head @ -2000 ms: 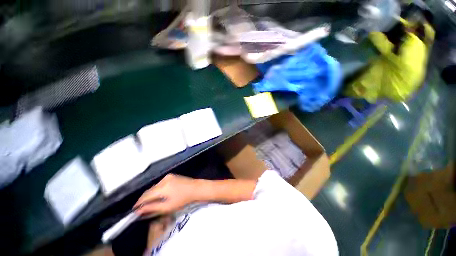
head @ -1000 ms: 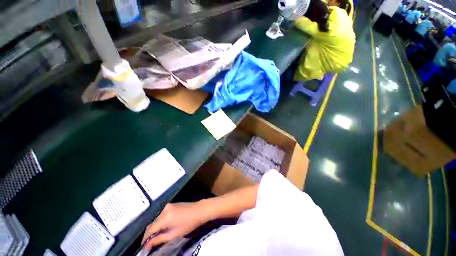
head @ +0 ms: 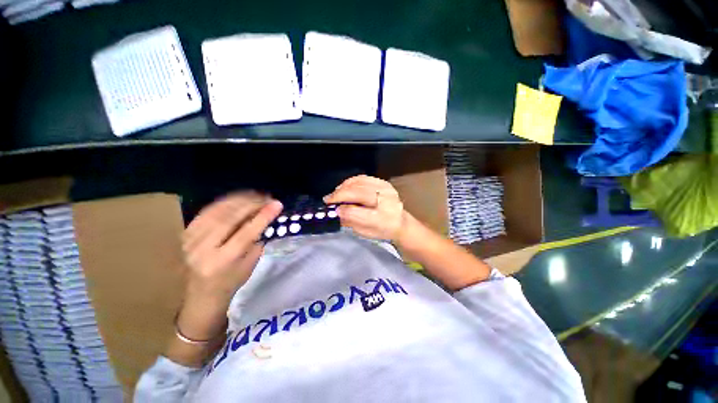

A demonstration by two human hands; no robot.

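A black adhesive pad sheet (head: 315,224) with rows of white circles is held over my lap. My right hand (head: 371,208) grips its right end between thumb and fingers. My left hand (head: 226,240) is at its left end, slightly blurred, with thumb and fingertips close to the sheet; whether it holds the sheet or a single foot cannot be told. Several white square plastic covers (head: 341,76) lie in a row on the dark green bench beyond my hands. The leftmost cover (head: 147,80) is turned slightly and shows its vent grid.
Open cartons with packed white pieces stand below the bench edge, left (head: 130,275) and right (head: 523,201). A yellow note (head: 536,114) and a blue cloth (head: 630,106) lie at the bench's right. White stacks (head: 31,8) show at top left. Yellow clothing (head: 681,193) shows far right.
The view has swung from the right side to straight ahead and down. Both hands and the pad sheet now show over my lap; before, one hand was visible near the bench edge.
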